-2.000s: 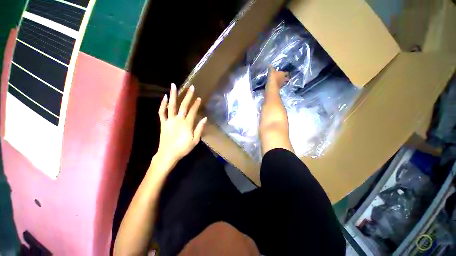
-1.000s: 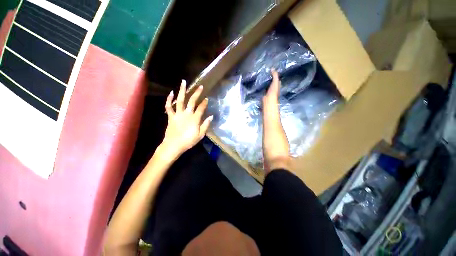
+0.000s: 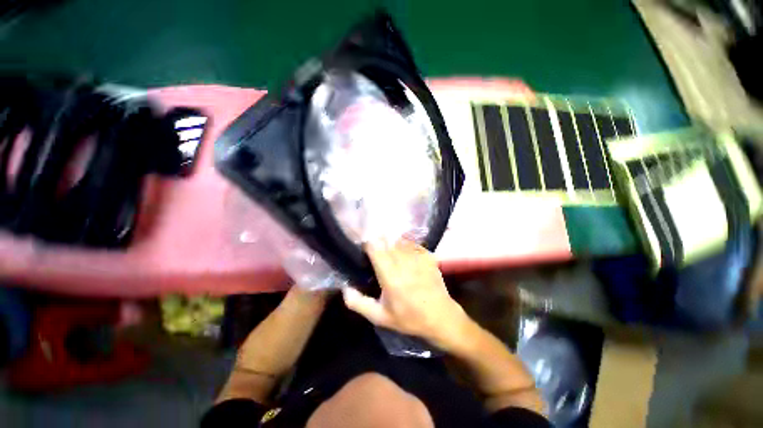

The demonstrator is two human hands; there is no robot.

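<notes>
A square black frame (image 3: 266, 159) with a large round opening is held tilted over the pink foam, with a clear plastic bag (image 3: 376, 167) showing through and around it. My right hand (image 3: 410, 288) grips the frame's near edge, fingers at the rim of the opening. My left hand (image 3: 311, 294) is at the near left side, mostly hidden behind the plastic and frame; its fingers cannot be seen, so its hold is unclear. The picture is blurred.
Other black frames (image 3: 75, 167) stand at the left end of the bench, beside a small black rectangle (image 3: 186, 138). A strip sheet (image 3: 552, 150) lies right, with a curled stack (image 3: 690, 201) farther right. The carton (image 3: 623, 376) is below the bench at lower right.
The view has turned from the open carton to the bench. My right hand has come out of the carton and now holds a black frame with plastic. My left hand has moved to the frame's near side.
</notes>
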